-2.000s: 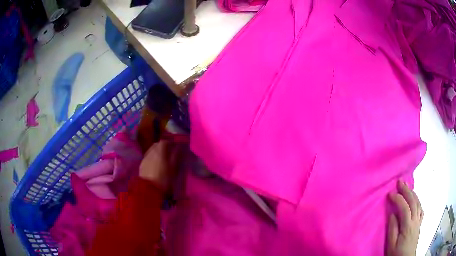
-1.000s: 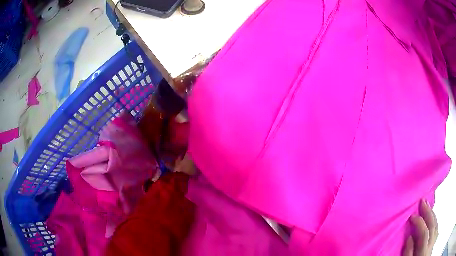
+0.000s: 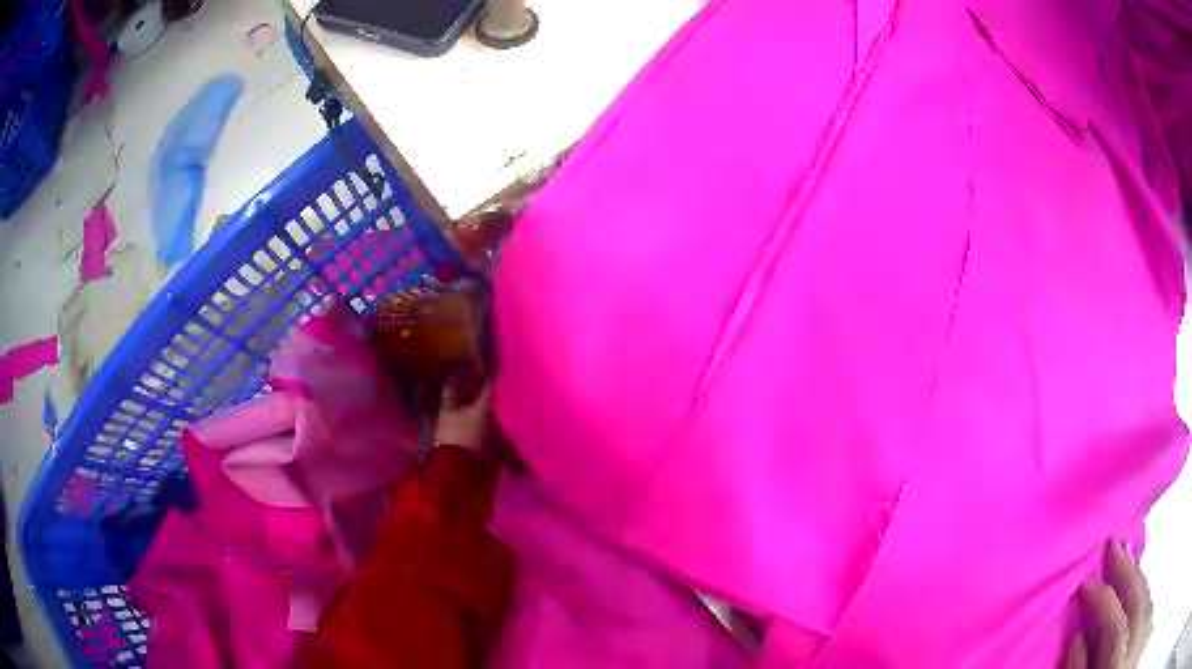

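Note:
A wide bright pink garment body (image 3: 784, 314) lies spread over the white machine table, with long seams showing. My right hand (image 3: 1111, 612) is at the lower right, partly cut off by the frame; its fingers rest at the garment's right edge. My left hand (image 3: 465, 421), below a red sleeve, reaches by the table's edge beside the garment's left side. Its fingers are dark and mostly hidden, so what it holds cannot be told. More pink cloth (image 3: 588, 575) hangs below the garment's front edge.
A blue slatted basket (image 3: 170, 307) holding crumpled pink pieces (image 3: 307, 457) stands at the left. A black phone (image 3: 399, 18) and a round-based post (image 3: 507, 24) are on the table. Pink and blue scraps (image 3: 190, 163) lie on the floor.
The garment and my right hand appear further right and lower than two seconds ago, partly as the view shifts. My left hand has moved slightly right, nearer the garment's left edge.

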